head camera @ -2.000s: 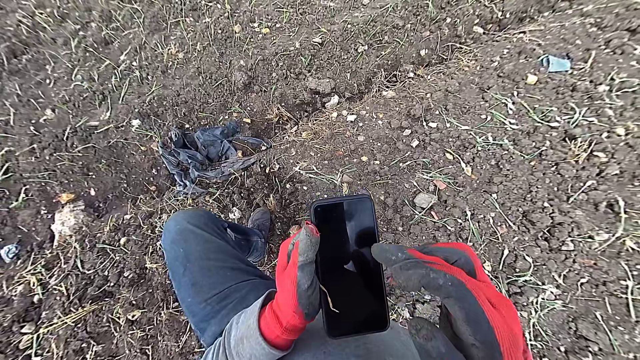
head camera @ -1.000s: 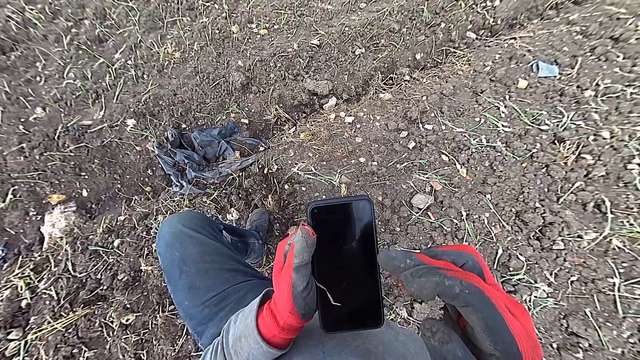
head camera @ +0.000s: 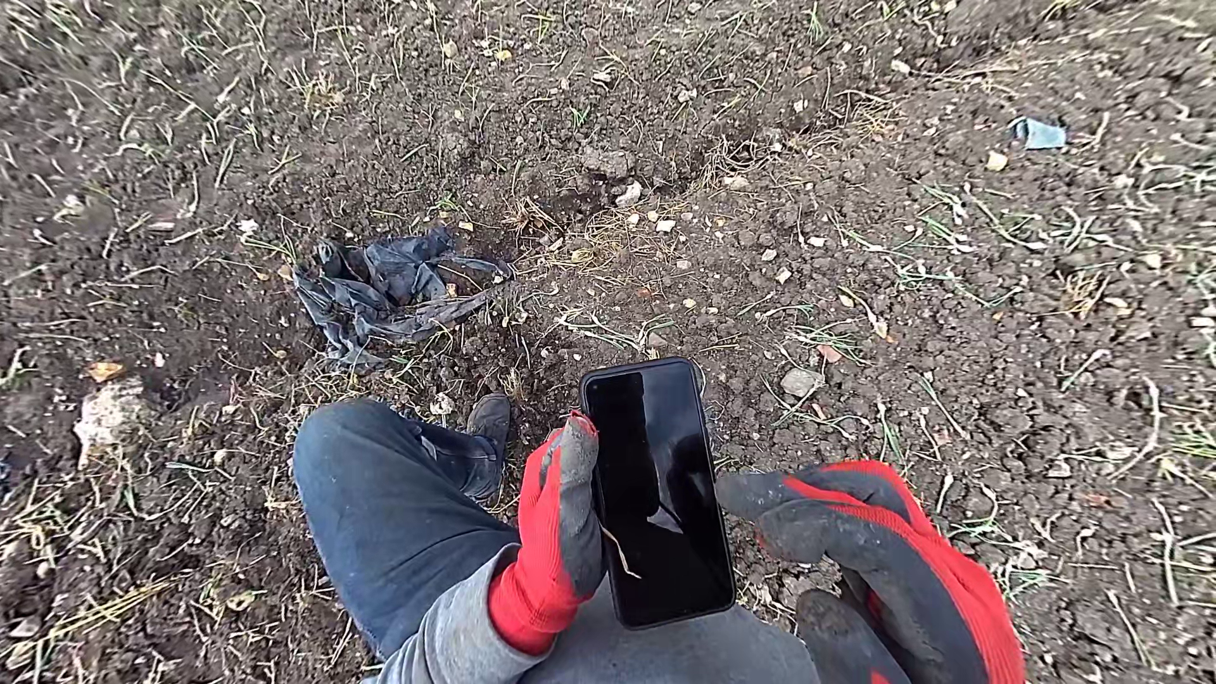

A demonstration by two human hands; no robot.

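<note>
A black smartphone with a dark, reflective screen stands tilted toward me at the lower middle of the head view. My left hand, in a red knit glove with a grey coated palm, grips the phone's left edge; its other fingers are hidden behind the phone. A thin pale root strand lies across the lower left of the screen. My right hand, in a matching glove, is just right of the phone with its fingers curled and a gap between thumb and fingers. Its index fingertip is close to the phone's right edge; contact cannot be told.
My bent knee in blue trousers and a dark boot are at the lower left. Torn dark plastic sheeting lies on the soil beyond. A pale stone is at the far left, a bluish scrap at the upper right.
Between two seconds and one second ago, the right fingers moved off the phone's screen to its right side. The left hand has kept its hold on the phone.
</note>
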